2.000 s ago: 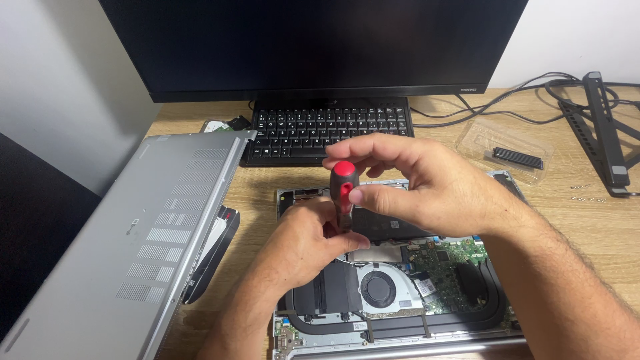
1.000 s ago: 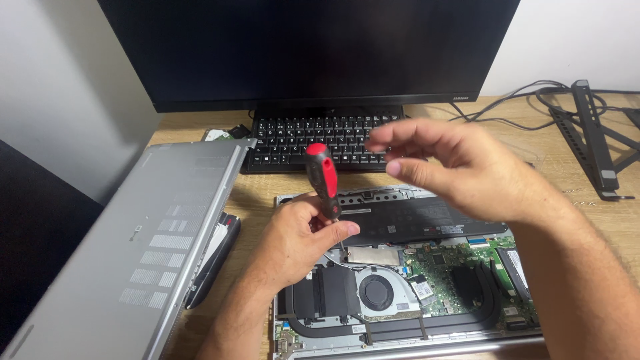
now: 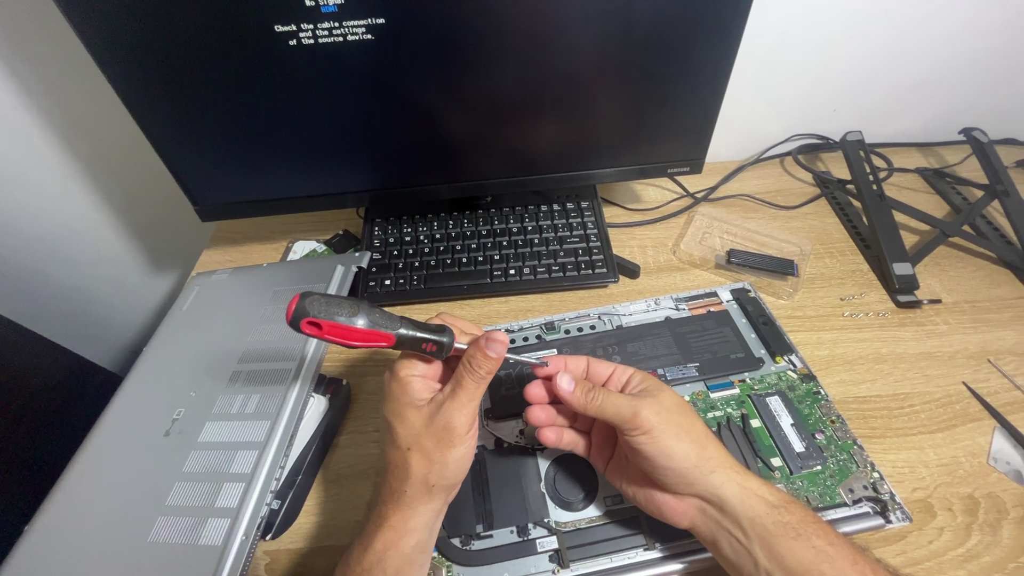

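Observation:
My left hand (image 3: 440,408) grips the shaft of a red and black screwdriver (image 3: 372,326) between thumb and fingers, the handle pointing left. At its tip, the thumb and forefinger of my right hand (image 3: 616,408) are nearly together; whether a small screw sits between them cannot be told. Both hands are above an opened laptop chassis (image 3: 868,480). Its black battery (image 3: 696,344), round cooling fan (image 3: 570,482), green circuit board (image 3: 808,392) and memory module (image 3: 788,432) show; my hands hide part of the inside.
A grey laptop bottom cover (image 3: 160,384) leans at left. Behind are a black keyboard (image 3: 488,248) and a monitor (image 3: 416,96). At right lie a clear plastic tray (image 3: 696,240) with a black finned heatsink (image 3: 762,262), small screws (image 3: 866,314), a black folding stand (image 3: 880,216) and tweezers (image 3: 992,412).
The screwdriver has gone from upright over the chassis to nearly level, its handle to the left. My right hand has come down to its tip. Text now shows on the monitor.

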